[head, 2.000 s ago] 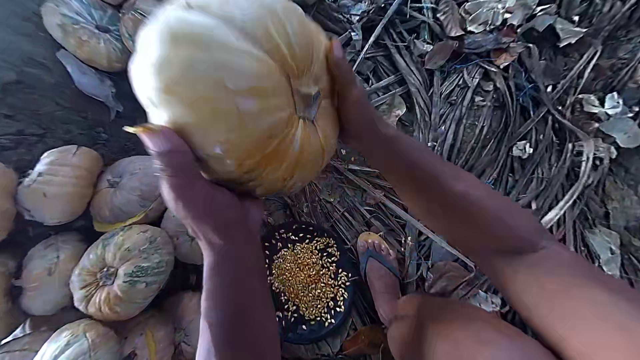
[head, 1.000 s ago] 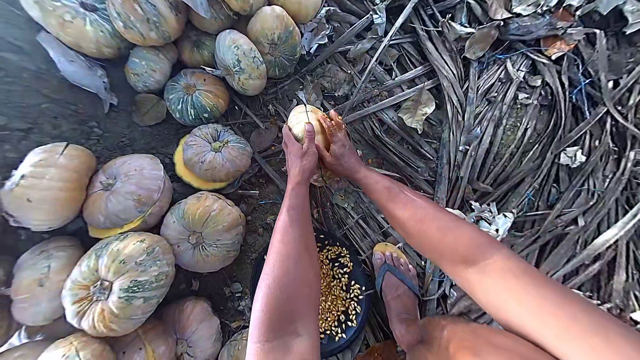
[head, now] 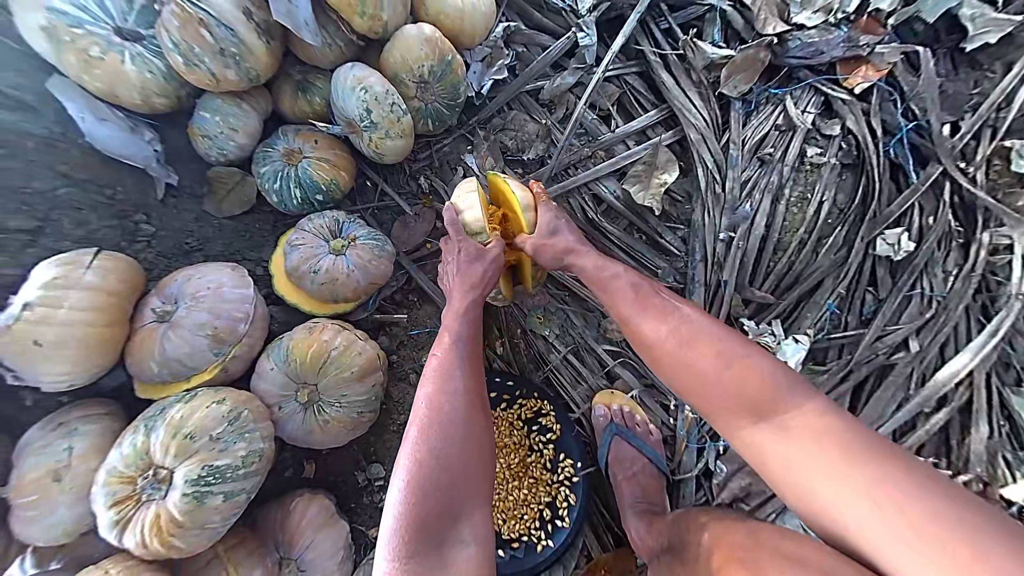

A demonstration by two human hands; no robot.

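Observation:
A pale pumpkin is split apart near the middle of the view, its yellow flesh and orange stringy pulp showing in the gap. My left hand grips the left half, and my right hand holds the right half, with orange pulp on a fingertip. Below my hands is a round black container holding many pumpkin seeds; my left forearm hides part of it.
Several whole pumpkins lie on the soil at left and upper left. Two cut ones show yellow rims. Dry palm fronds and leaves cover the ground at right. My sandalled foot is beside the seed container.
A large pumpkin was held up close two seconds ago. One second ago my hands were together on a pale pumpkin low down; now its halves are parted and the inside shows.

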